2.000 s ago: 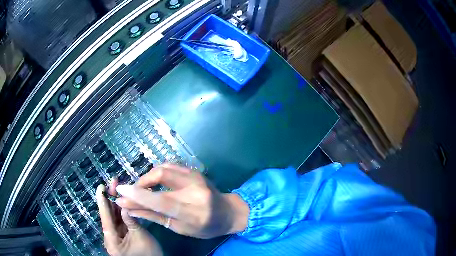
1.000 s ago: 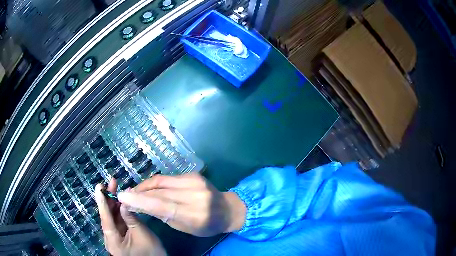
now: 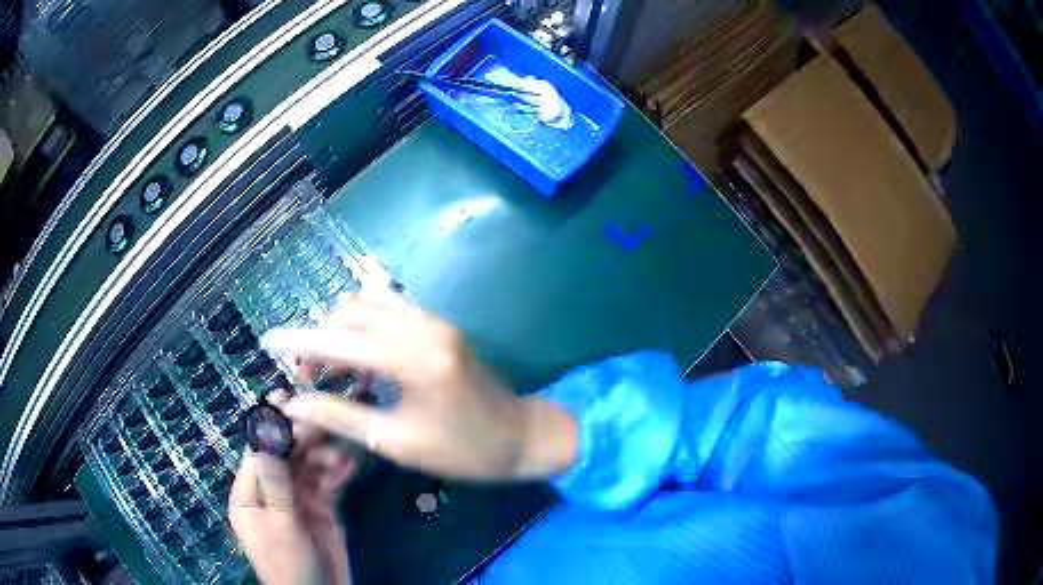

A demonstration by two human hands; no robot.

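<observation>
My left hand [image 3: 286, 509] holds a round black unit [image 3: 270, 431] at its fingertips, with the unit's dark face showing. My right hand [image 3: 418, 394] is blurred above and right of it, thumb and fingers apart. A dark patch shows between its fingers, too blurred to tell if it is a held part. The clear blister tray [image 3: 172, 400] lies under and left of the hands, with dark spots in the pockets of its lower left part and clear pockets at its upper right end. A small pale spot [image 3: 428, 503] shows on the bench below my right hand.
The conveyor belt [image 3: 69, 309] curves along the left, carrying several black discs with pale centres. A blue bin [image 3: 526, 105] at the bench's far end holds a crumpled white item and a thin dark stick. Brown cardboard sheets [image 3: 852, 171] stand right of the green bench [image 3: 549, 274].
My hands have come apart; my right hand has lifted and opened its fingers. The black unit now shows its face in my left hand. The belt's discs have moved up and to the right.
</observation>
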